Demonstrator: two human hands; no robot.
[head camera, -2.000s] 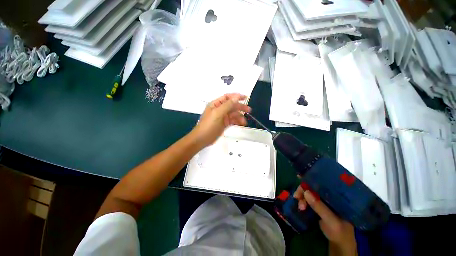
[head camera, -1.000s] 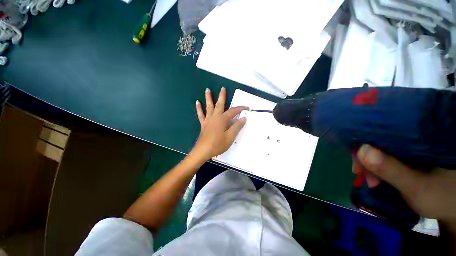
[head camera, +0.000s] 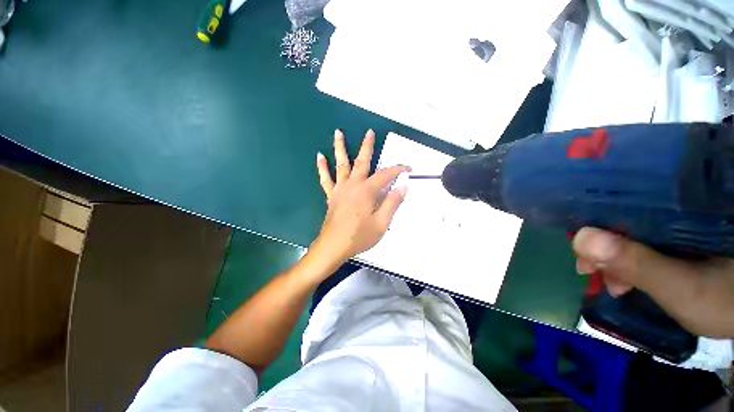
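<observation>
The white panel housing lies at the table's near edge. My right hand grips the dark blue drill driver, held level from the right over the panel. Its thin driver bit points left and reaches the thumb and index fingertips of my left hand. My left hand rests on the panel's left part with the other fingers spread. The fingertips are at the bit's tip; whether they hold a screw is too small to tell. A loose pile of screws lies on the table beyond.
White cover plates lie behind the panel. Wrapped panels stand at the back right. A yellow-green screwdriver and part of a plastic bag are at the top. A cardboard carton is below the dark green table at left.
The bit has come from above the panel's far edge to its left part, with my left hand now spread on the panel. The drill has turned level. The view has shifted.
</observation>
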